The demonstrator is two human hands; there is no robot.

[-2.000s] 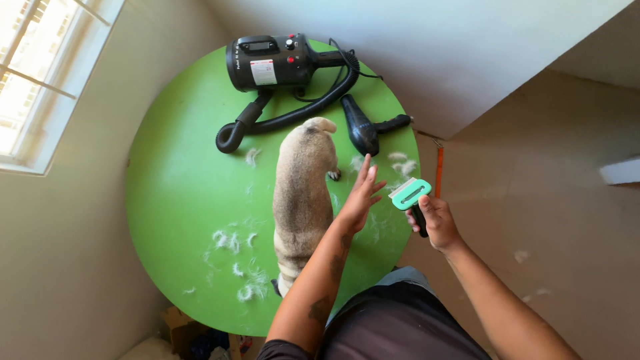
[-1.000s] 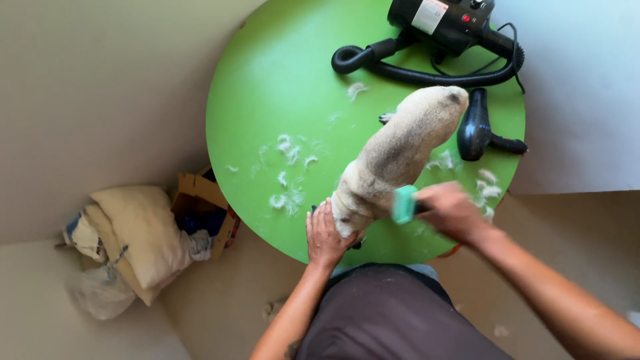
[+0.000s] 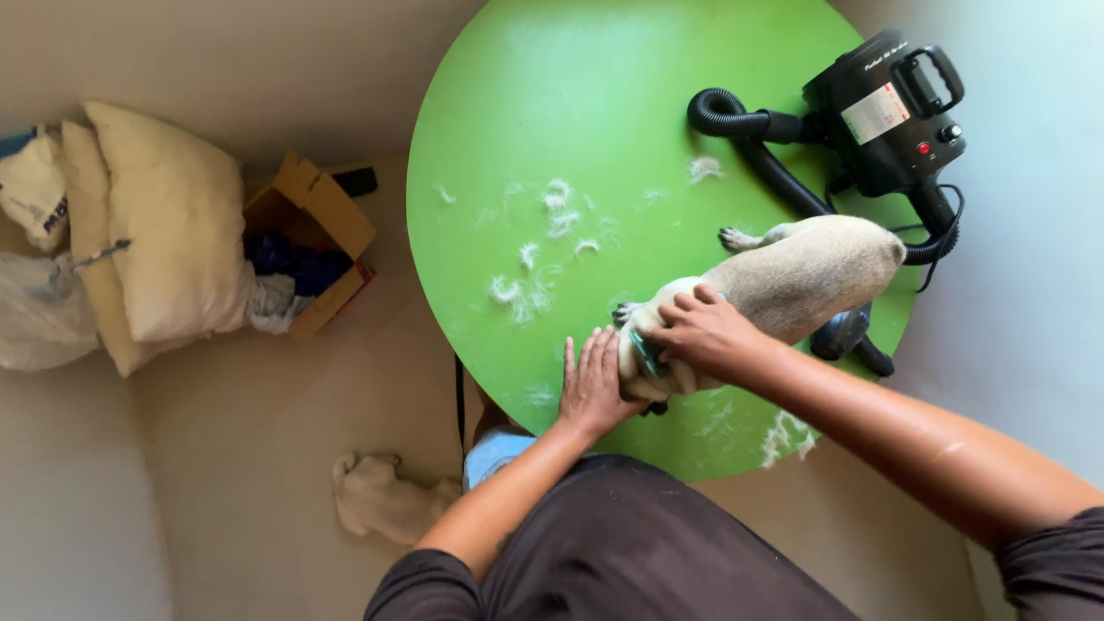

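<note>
A fawn pug-like dog (image 3: 802, 267) is on the round green table (image 3: 483, 112), its head end toward me and mostly hidden. My right hand (image 3: 707, 336) grips a teal deshedding brush (image 3: 647, 354), pressed to the fur near the dog's neck. Beside the dog's head lies my left hand (image 3: 595, 384), fingers spread, touching it and holding no tool. Tufts of loose fur (image 3: 517, 293) are scattered over the tabletop.
A black pet dryer (image 3: 880, 121) with a ribbed hose (image 3: 776, 177) and a hair dryer (image 3: 841, 332) lie on the table's right. On the floor are pillows (image 3: 164, 224), an open cardboard box (image 3: 345, 216) and a second dog (image 3: 388, 500).
The brush has moved from the dog's side onto its neck area. Two seconds ago my hands were off the dog, the right holding the brush up. The view has swung left.
</note>
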